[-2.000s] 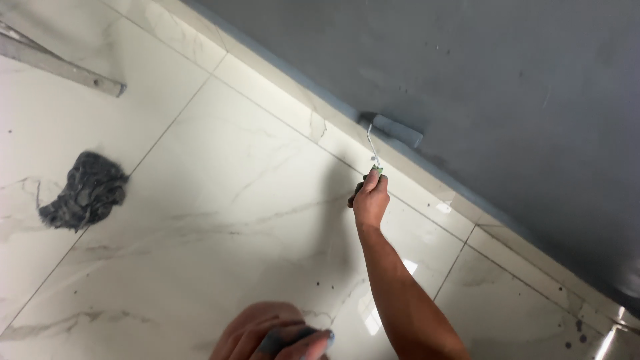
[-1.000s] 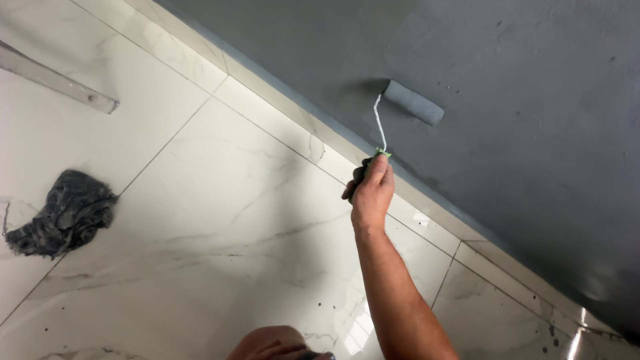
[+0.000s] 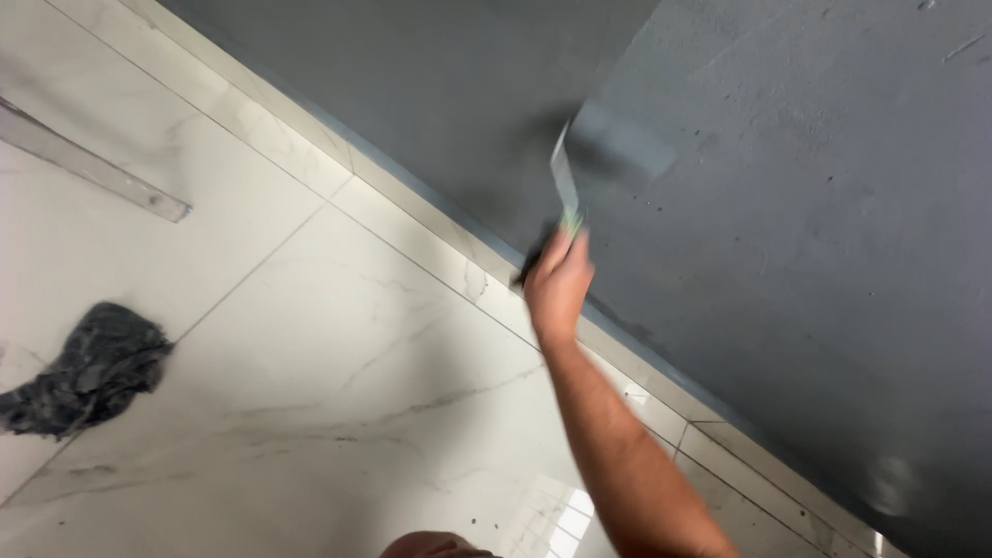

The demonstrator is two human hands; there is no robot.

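Note:
My right hand (image 3: 559, 283) is closed around the handle of a small paint roller (image 3: 624, 139), just above the marble-look skirting. The roller's grey sleeve, blurred, lies against the grey wall (image 3: 775, 232), and its bent wire frame runs down to my fist. Above the roller, a slanting edge parts a smoother, darker stretch of wall from a lighter, speckled one. At the bottom edge only a small part of what seems to be my left hand (image 3: 438, 545) shows; its fingers and anything in them are out of sight.
A crumpled dark cloth (image 3: 105, 372) lies on the glossy marble-look floor tiles (image 3: 310, 349) at the left. Above it, a long flat metal piece (image 3: 93, 167) reaches in from the left edge. The pale skirting (image 3: 457, 248) runs diagonally along the wall's foot, and small dark specks dot the floor.
My right hand has moved the roller up the wall, away from the skirting. My left hand, showing more fully two seconds ago, has mostly dropped out of view at the bottom.

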